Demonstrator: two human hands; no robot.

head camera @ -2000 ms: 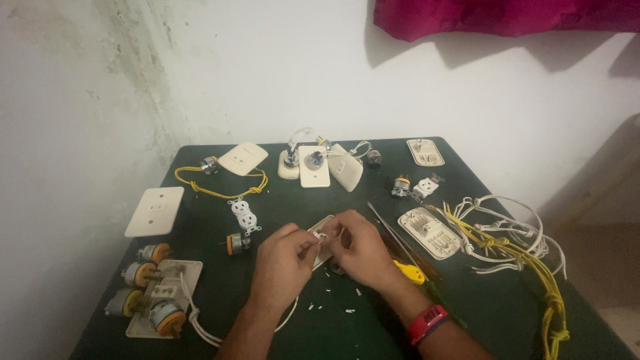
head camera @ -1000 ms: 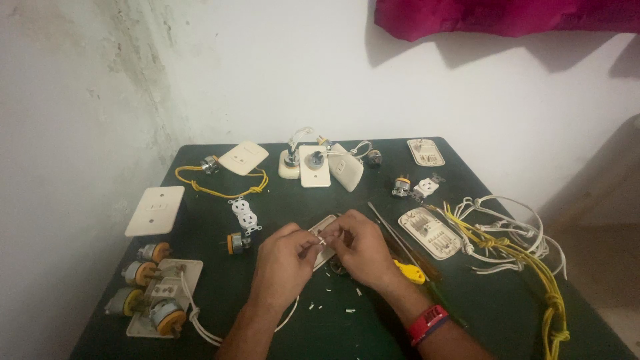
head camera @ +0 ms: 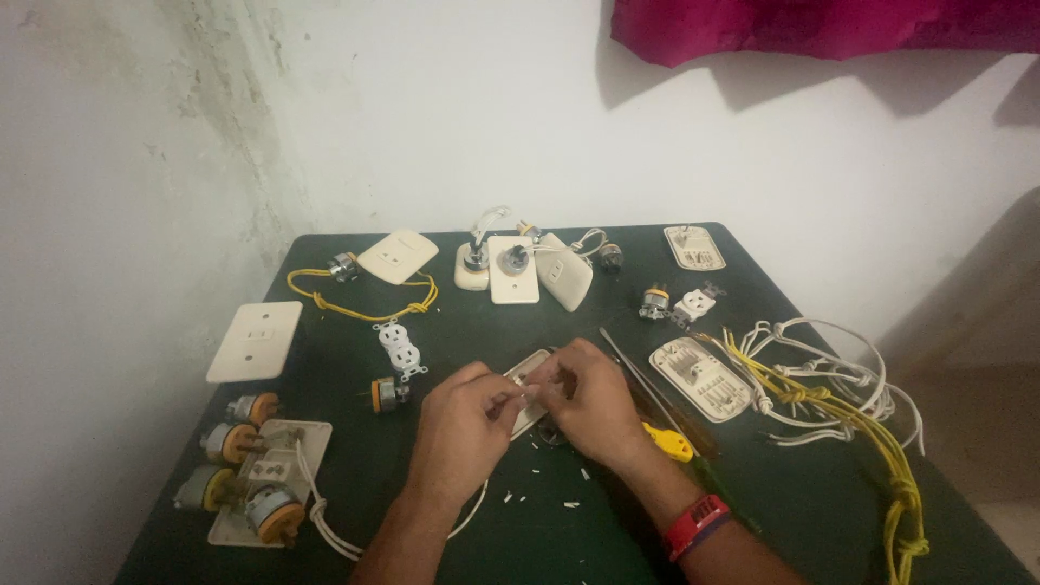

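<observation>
Near the middle of the dark green table, my left hand and my right hand meet with fingertips nearly touching. Between them they pinch a white wire end, small and partly hidden by the fingers. Directly beneath lies an off-white outlet plate, mostly covered by my hands. A white cable runs from under my left forearm toward the knotted cable at the left. White insulation scraps are scattered below my hands. A dark round plug sits by my right hand, partly hidden.
Several orange-and-metal plugs stand left around a plate. White duplex receptacle lies left of my hands. Right are screwdrivers, a yellow-handled tool, a plate back and knotted yellow and white wires. Assembled outlets line the back.
My hands stay over the plate, with only small finger movements at the wire. The things around them have not plainly moved.
</observation>
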